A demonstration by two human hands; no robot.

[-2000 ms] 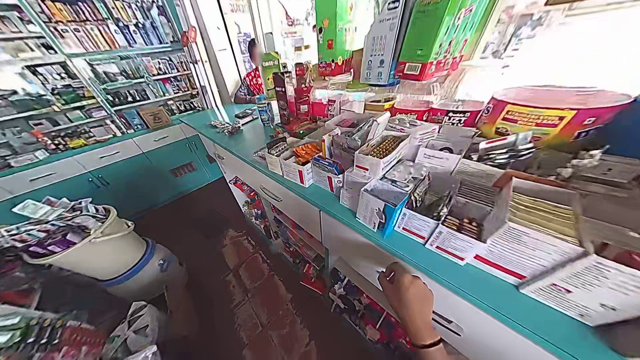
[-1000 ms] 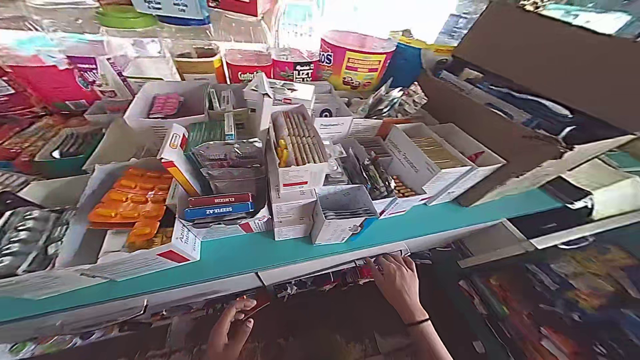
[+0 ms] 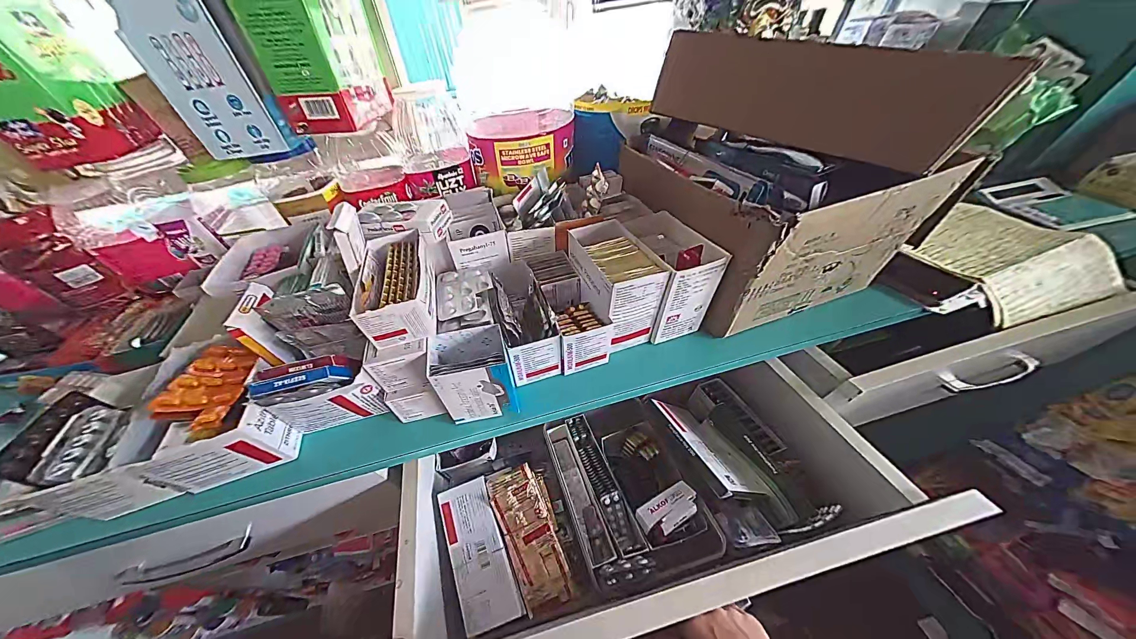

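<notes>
A white drawer (image 3: 754, 568) stands pulled out below the teal counter (image 3: 621, 382). At the bottom edge of the view, part of one hand, which looks like my right hand (image 3: 723, 624), is at the drawer's front panel; its fingers are mostly hidden. My left hand is out of view. Inside the drawer lie a white carton with a red band (image 3: 479, 559), a patterned pack (image 3: 532, 532), long trays of blister strips (image 3: 595, 488) and a small white box (image 3: 666, 508) in a dark tray. Above, open medicine cartons (image 3: 619, 284) full of strips line the counter.
A large open cardboard box (image 3: 799, 257) stands on the counter's right part. Beyond it, another open drawer (image 3: 994, 355) holds an open notebook (image 3: 1021, 257). Plastic jars (image 3: 524, 146) stand behind the cartons. A closed drawer (image 3: 195, 541) is at lower left.
The drawer under the counter, closed a second or two ago, is now open with its contents showing. My left hand has left the view. The view has shifted along the counter.
</notes>
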